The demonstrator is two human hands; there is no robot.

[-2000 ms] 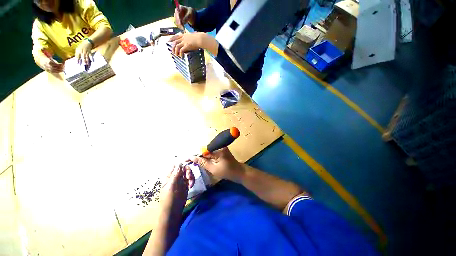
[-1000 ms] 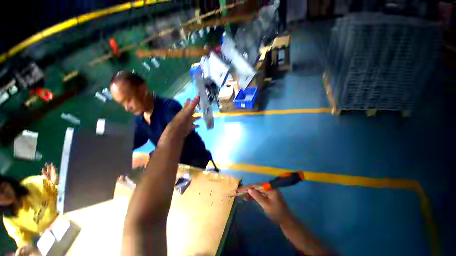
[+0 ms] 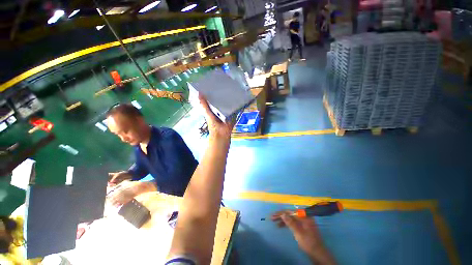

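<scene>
My left hand (image 3: 218, 124) is raised at the centre, on the lower edge of a grey sheet-metal part (image 3: 225, 93). One digit lies along its left side; the other fingers are mostly hidden, and the hand appears to grip it. My right hand (image 3: 300, 227) is low at the right, over the floor beyond the table edge. It holds a screwdriver with a black and orange handle (image 3: 320, 209), the butt pointing right. Its thin shaft is hardly visible to the left.
The table (image 3: 225, 235) has a glaring white top. A coworker in navy (image 3: 168, 160) works at it beside a dark ribbed stack (image 3: 134, 213). A large dark panel (image 3: 67, 215) hangs at the left before a person in yellow. A blue bin (image 3: 248, 121) and stacked pallet (image 3: 383, 83) stand beyond.
The view has swung up and right from the table. My left hand has left the light plate and screws and risen to the grey part. My right hand has moved right with the screwdriver.
</scene>
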